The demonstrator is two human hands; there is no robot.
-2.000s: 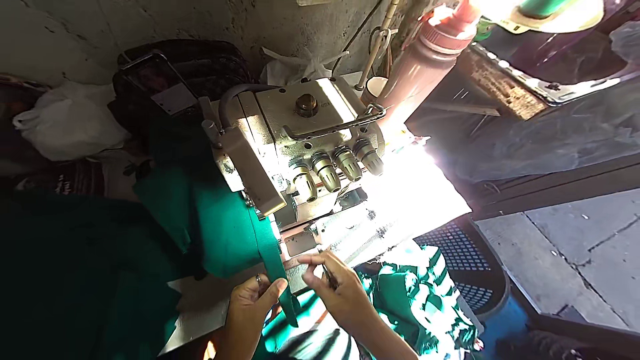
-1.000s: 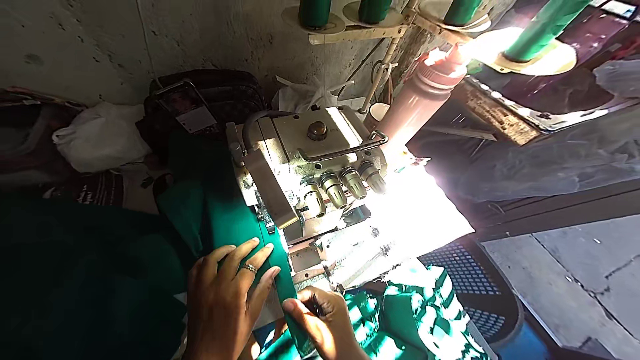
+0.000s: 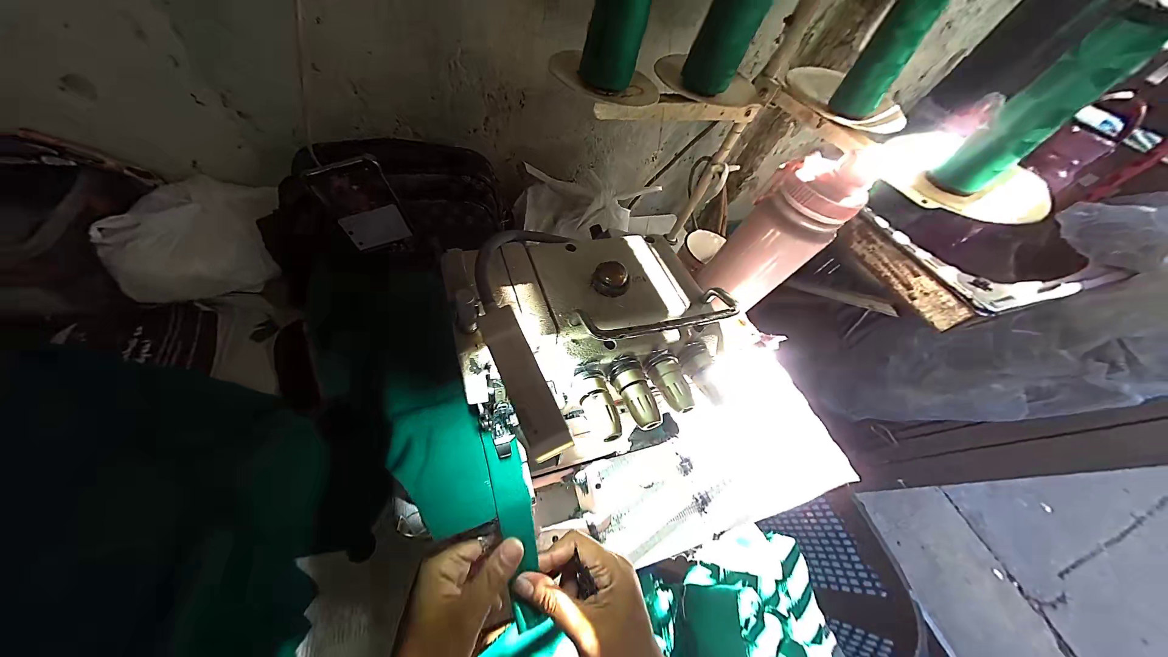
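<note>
Green fabric (image 3: 447, 474) runs out from under the presser foot (image 3: 500, 433) of an overlock sewing machine (image 3: 593, 292), and a narrow green strip (image 3: 516, 511) lies along its right edge. Below the foot, my left hand (image 3: 461, 584) pinches the strip between thumb and fingers. My right hand (image 3: 589, 589), close beside it, grips the strip's edge with thumb and forefinger and also has a small dark tool, perhaps thread snips, in its curled fingers. The fingertips of both hands nearly meet.
Green thread cones (image 3: 616, 46) stand on a rack behind the machine. A pink bottle (image 3: 776, 228) is at its back right. More green cloth (image 3: 730, 602) lies over a plastic basket (image 3: 830, 557) at the lower right. A phone (image 3: 360, 205) rests on a dark bag.
My left hand, spread flat on the fabric one second ago, now pinches the strip lower down. My right hand has moved up beside it. The view has shifted.
</note>
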